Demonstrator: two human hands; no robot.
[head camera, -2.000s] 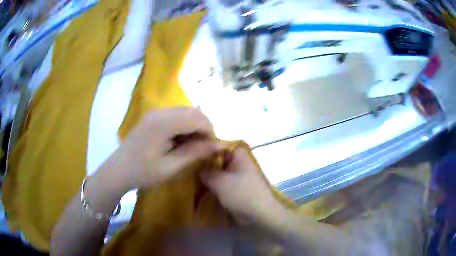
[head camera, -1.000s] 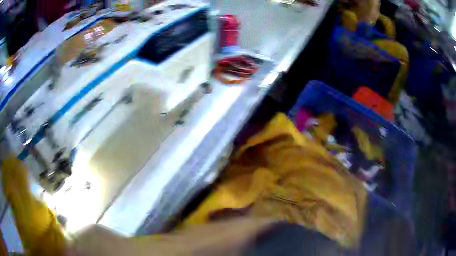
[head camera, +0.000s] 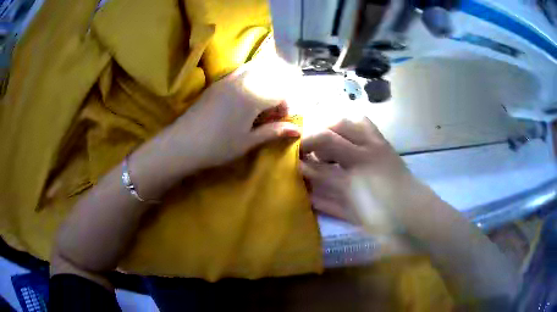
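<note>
A large mustard-yellow cloth (head camera: 244, 225) is spread left of and below the needle area and hangs over the table's front edge. My left hand (head camera: 244, 119) lies on it near its right edge, thumb and fingertips pinching the cloth just below the bright glare. My right hand (head camera: 351, 164) is at the same edge from the right, its fingertips on the cloth border. The white sewing machine (head camera: 287, 30) stands at the top, its presser foot area (head camera: 320, 61) just above my hands. Glare hides the needle point and the cloth's edge there.
The pale machine bed (head camera: 452, 109) lies to the right, with a small metal fitting (head camera: 528, 135) at its far side. A measuring tape (head camera: 351, 248) runs along the front edge. More yellow cloth (head camera: 421, 283) is below the table edge. A blue lattice crate (head camera: 30, 292) shows at lower left.
The view has swung back from the crate and yellow heap on the right to the needle area. Both hands are now at the right edge of a widely spread cloth, close to the presser foot.
</note>
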